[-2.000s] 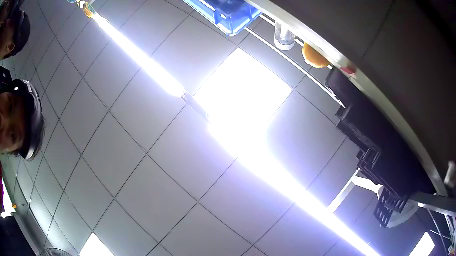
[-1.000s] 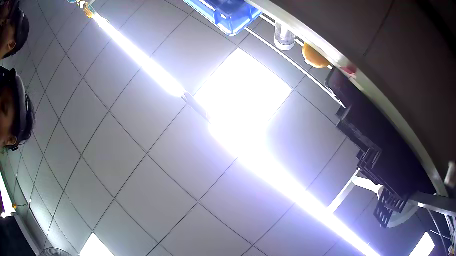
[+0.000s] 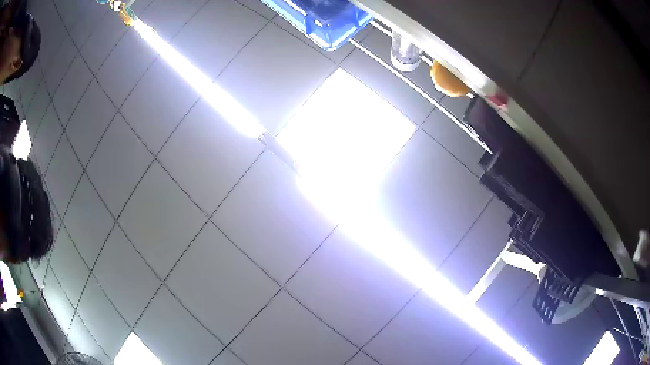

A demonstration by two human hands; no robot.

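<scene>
Neither of my hands is in view. The camera looks up at a tiled ceiling (image 3: 178, 228). A bright tube light (image 3: 199, 82) runs across it from the upper left, and a glaring square light panel (image 3: 346, 128) sits near the middle. A second bright strip runs down to the lower right. No work piece or tool shows.
A blue plastic bin (image 3: 328, 25) shows at the top, on a rack. Beside it are a clear bottle (image 3: 405, 51) and an orange round thing (image 3: 449, 78). Stacked black crates (image 3: 524, 214) stand at the right. Two people's heads (image 3: 25, 207) show at the left edge.
The lower person's head at the left edge has turned and shifted down, with dark hair now showing instead of part of the face. The ceiling and shelf views have not moved.
</scene>
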